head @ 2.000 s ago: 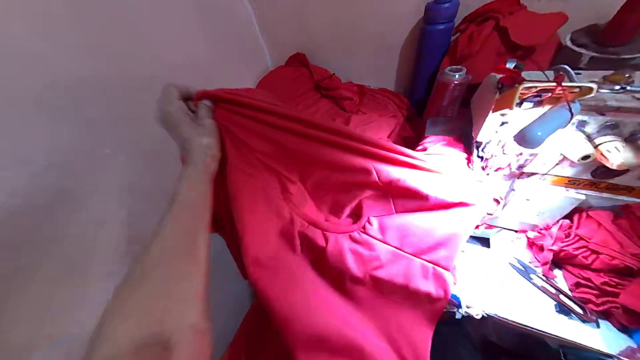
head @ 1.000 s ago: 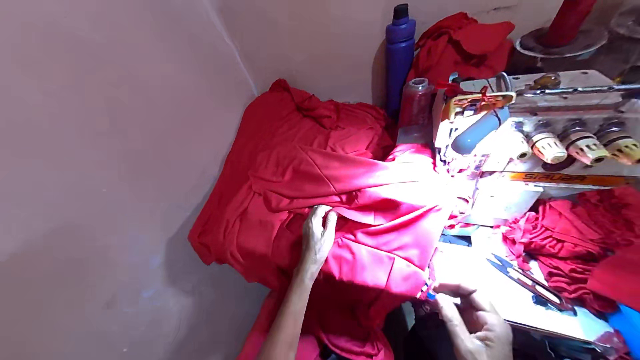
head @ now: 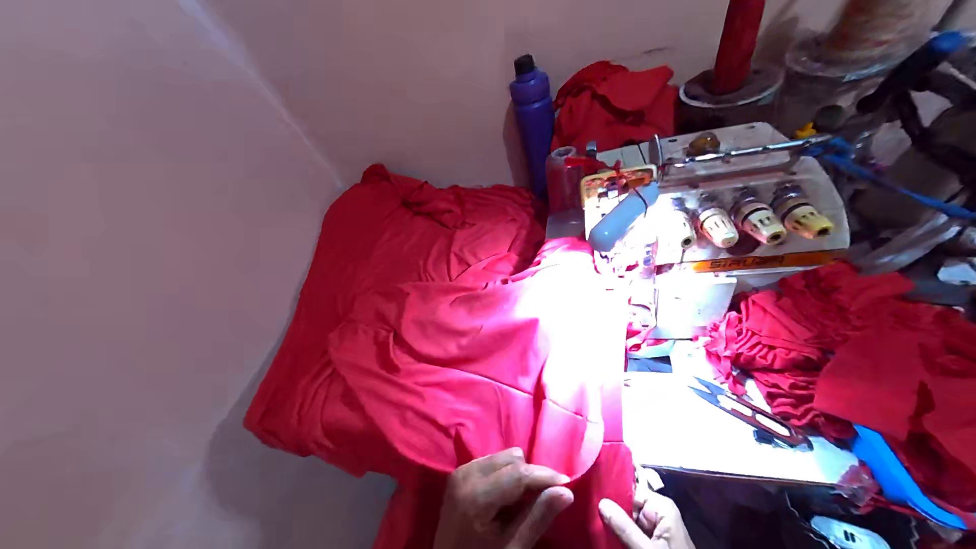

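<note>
A red fabric garment (head: 473, 366) with seams spreads across the left end of the sewing machine, brightly lit near the needle area. My left hand (head: 499, 499) pinches the lower edge of this cloth between thumb and fingers. Close by on the right, my right hand (head: 648, 518) holds the garment's right edge, its thumb on top and its fingers partly hidden. The white Siruba overlock machine (head: 755, 198), with several tension dials, stands beyond the cloth. Thread snips (head: 747, 412) lie on the white machine table (head: 686, 450), right of the garment.
More red cloth (head: 846, 343) is heaped at the right, beside a blue strip (head: 900, 480). A purple bottle (head: 532, 126) stands by the wall (head: 229, 191) behind. Red fabric (head: 618, 103) and a red thread cone (head: 738, 46) are at the back.
My left hand has come down from the raised cloth at upper left to its lower edge, near my right hand. My right hand, out of view at first, now holds the cloth's edge.
</note>
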